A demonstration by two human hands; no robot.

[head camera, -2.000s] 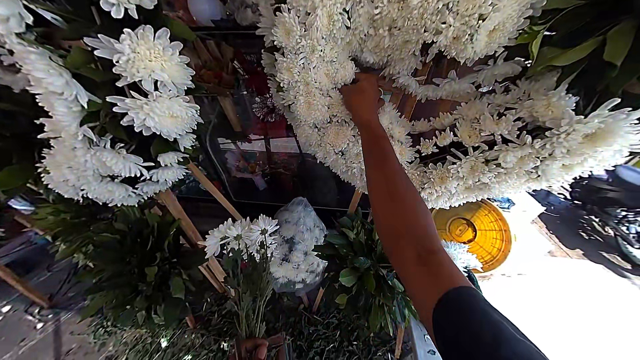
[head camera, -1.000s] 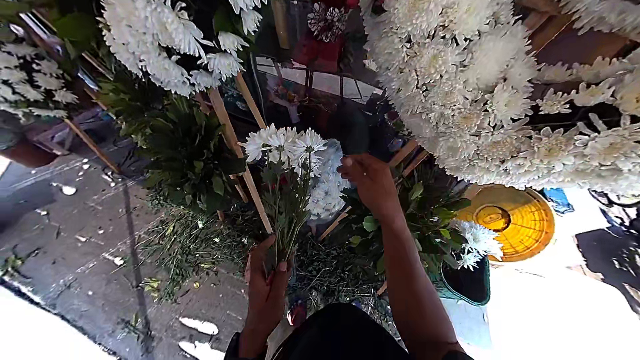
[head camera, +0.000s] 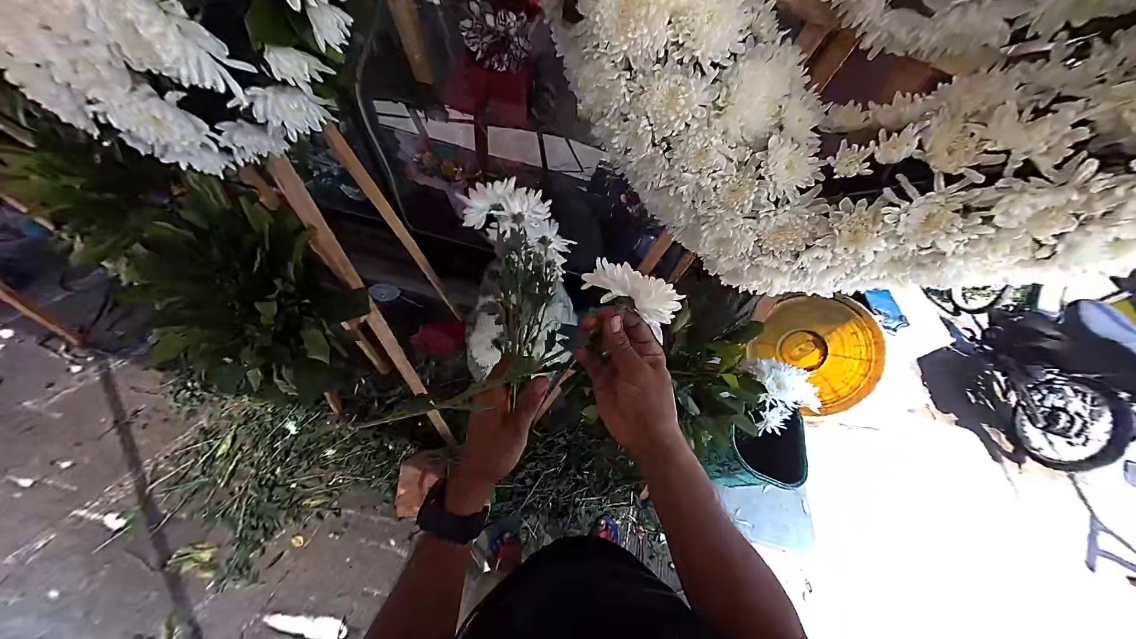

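Note:
A small bunch of white chrysanthemums (head camera: 519,217) stands upright, its green stems in my left hand (head camera: 501,422), which wears a dark wristwatch (head camera: 451,519). Just right of it, my right hand (head camera: 632,382) pinches a single white chrysanthemum (head camera: 641,293) right below its head, with fingertips close to the bunch's stems. Behind the bunch is a plastic-wrapped cluster of white flowers (head camera: 486,333), partly hidden. Above my right hand a large arrangement of white chrysanthemums (head camera: 710,133) curves across the upper right.
Wooden stand legs (head camera: 346,266) and leafy greenery (head camera: 240,284) are at the left. Cut stems and leaves (head camera: 284,479) litter the ground. At the right are a green bucket (head camera: 781,461) near white flowers, a round yellow plastic object (head camera: 821,351) and a parked motorcycle (head camera: 1047,390).
My right hand has come down from the large arrangement to beside the bunch and now holds a single bloom. My left hand has risen with the bunch. The view has tilted downward.

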